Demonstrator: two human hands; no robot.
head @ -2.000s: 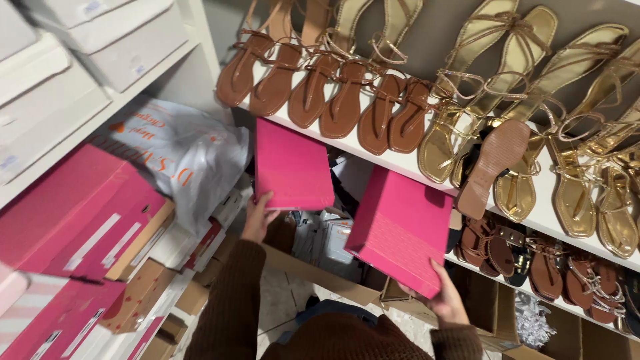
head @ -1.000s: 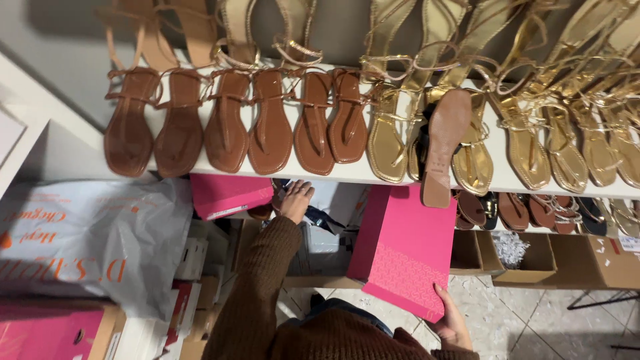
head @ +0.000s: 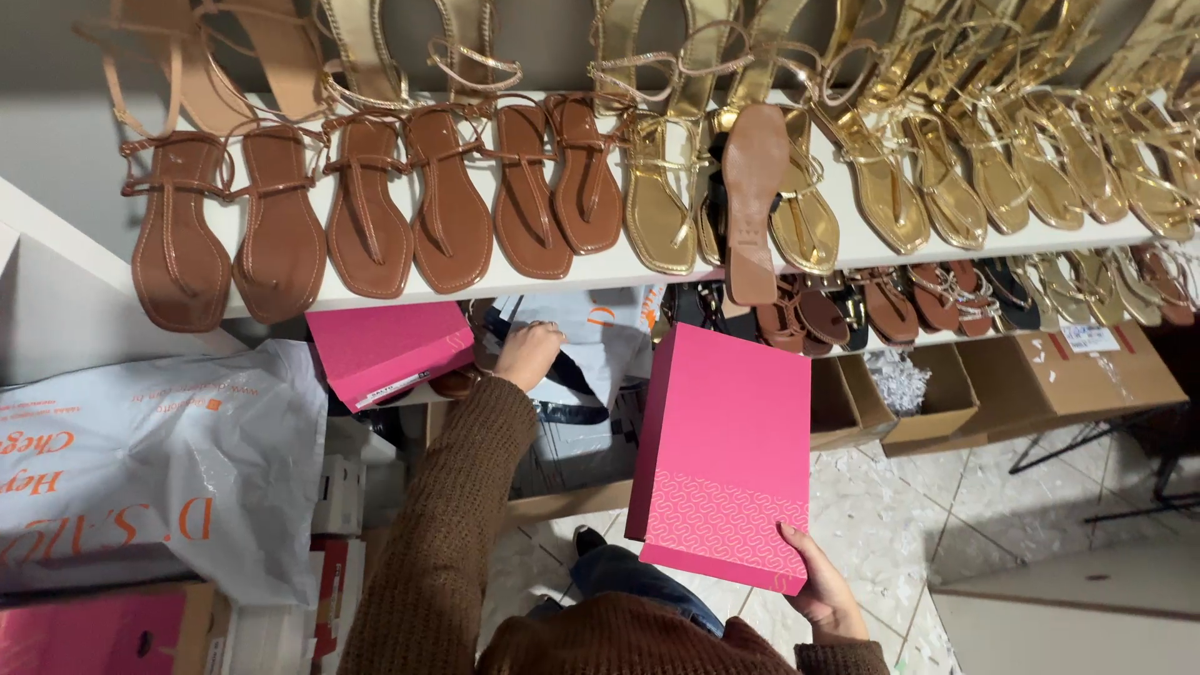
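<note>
My right hand [head: 825, 581] grips the lower right corner of a pink shoebox [head: 736, 422] with a patterned end, held below the shelf edge. My left hand [head: 531, 354] reaches under the upper shelf and rests at a white plastic bag [head: 600, 337] and dark straps; its fingertips are partly hidden, so its hold cannot be told. Left of it, a second pink shoebox [head: 389, 347] with a label lies tilted on the lower shelf, partly beneath the upper one. A brown sandal sole [head: 754, 192] stands out over the upper shelf's edge, among gold sandals [head: 659, 202].
Brown sandals [head: 281, 225] line the upper white shelf [head: 375, 289]. More sandals [head: 891, 305] sit on the shelf below. Cardboard boxes [head: 1003, 389], one with shredded paper [head: 895, 382], stand at the right. A printed plastic bag [head: 159, 478] bulges at the left above stacked boxes.
My left hand has let go of the smaller-looking pink shoebox, now on the lower shelf, and moved to the bag and straps. My right hand still holds its box. The view has shifted left.
</note>
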